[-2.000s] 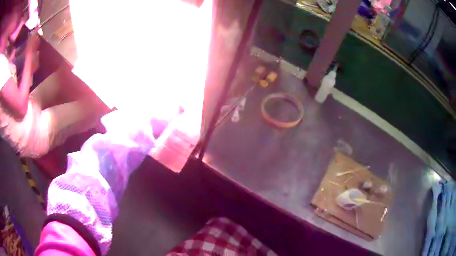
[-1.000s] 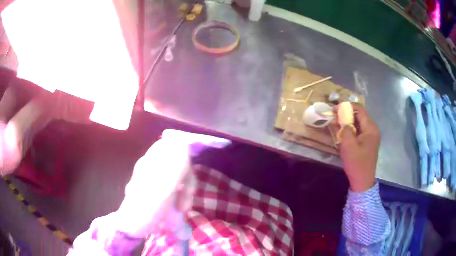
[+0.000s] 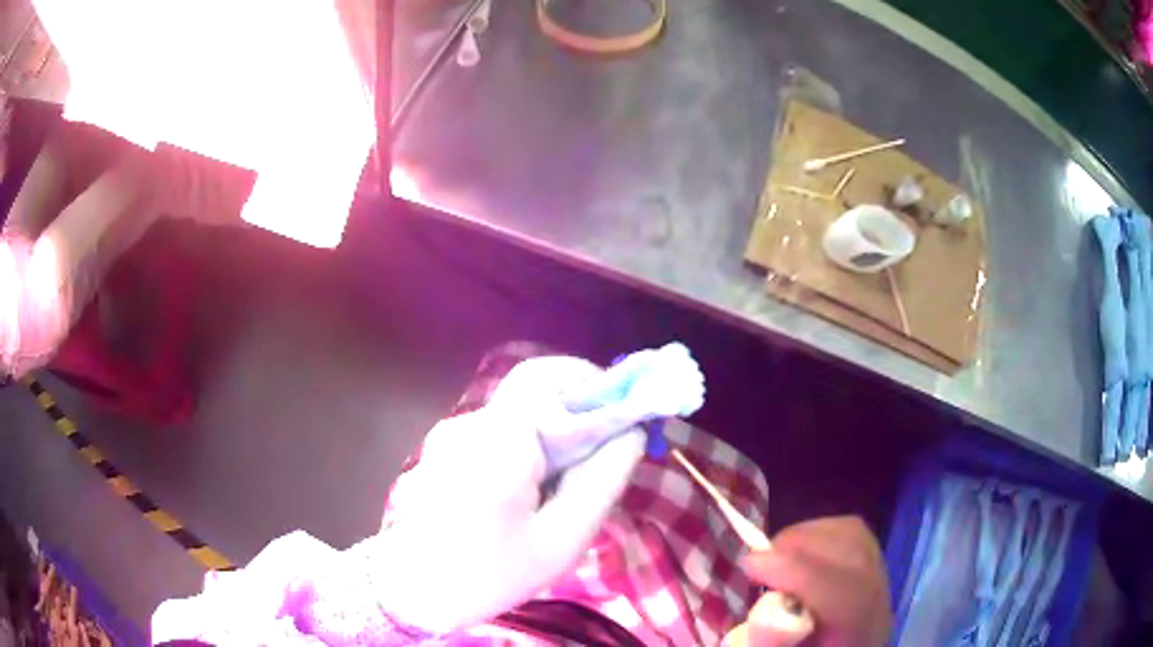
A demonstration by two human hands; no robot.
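My left hand [image 3: 506, 487], washed out by glare and seemingly in a white glove, holds a light-blue moulded part [image 3: 651, 382] above the lap. The part's knobbly end points up and right, with dark-blue detail beneath it. My right hand [image 3: 822, 575], bare with pale covers on fingertips, holds a thin tan applicator stick [image 3: 718, 495]. The stick's tip is close to the part's dark-blue area; contact is unclear. A white open cup [image 3: 869, 238] stands on a brown cardboard pad [image 3: 942, 311] on the bench.
More sticks [image 3: 855, 156] and two small grey-white caps lie on the cardboard. A tape roll [image 3: 601, 41] is at the top edge. Light-blue parts [image 3: 1123, 329] lie at the bench's right; a blue crate [image 3: 904, 537] holds more below. A glaring white panel [image 3: 215, 101] is upper left.
My right hand has moved from the cup down to the lap, now with a stick. My left hand has brought the light-blue part up into view.
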